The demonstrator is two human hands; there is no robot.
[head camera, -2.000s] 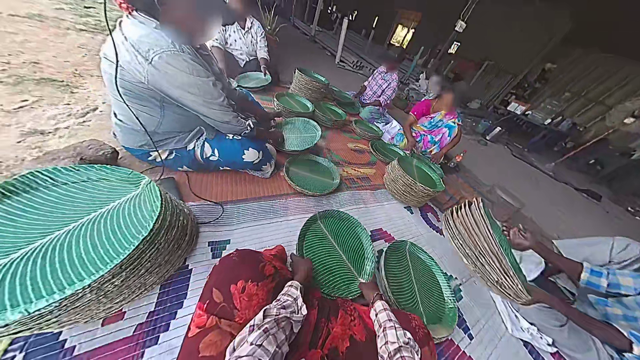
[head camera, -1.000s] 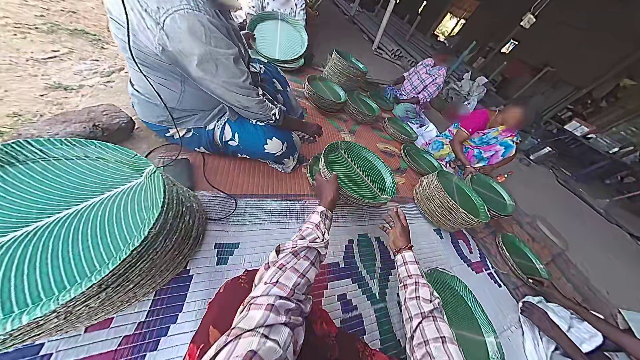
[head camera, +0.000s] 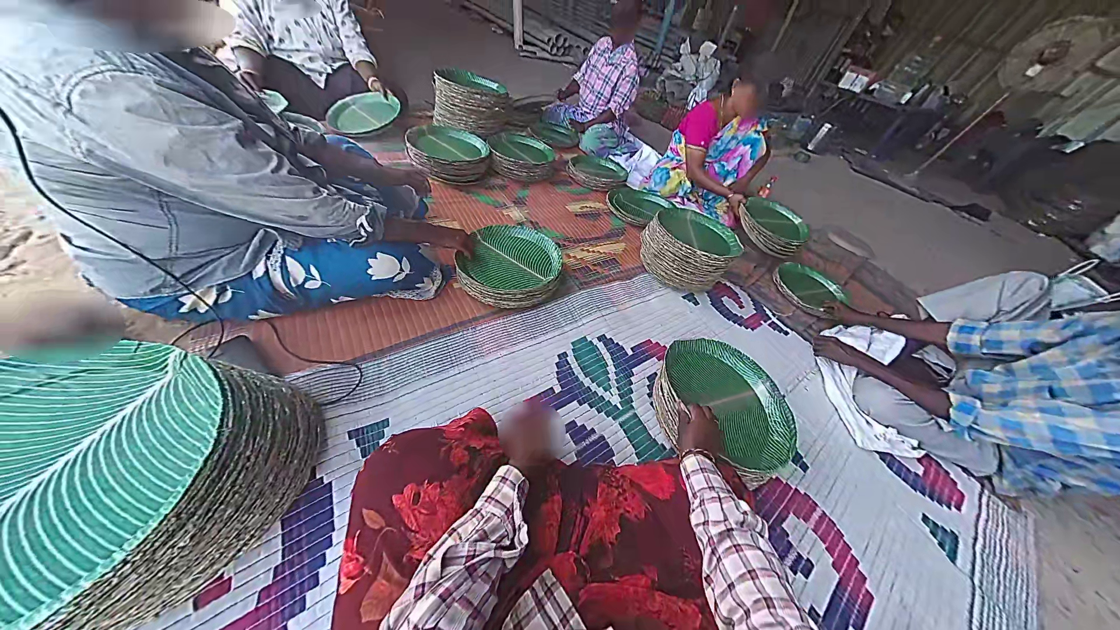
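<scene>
My right hand [head camera: 700,430] touches the near-left rim of the top plate on a stack of green leaf-patterned plates [head camera: 739,402], which sits on the white patterned mat just right of my lap. Whether its fingers grip that plate cannot be told. Above my lap is my left hand [head camera: 530,436], blurred, with no plate in it that I can see. A second stack of green plates [head camera: 510,262] stands ahead, on the border of the orange mat, with another person's hand at its left rim.
A tall stack of large green plates [head camera: 105,464] fills the lower left. A black cable [head camera: 105,229] runs down beside a seated person. More plate stacks [head camera: 691,245] stand ahead. Several people sit around, one in a blue checked shirt [head camera: 1032,394] at the right.
One second ago my hands were stretched forward, the left one holding a green plate over the stack ahead. Both hands are now back near my lap, and that plate has been let go.
</scene>
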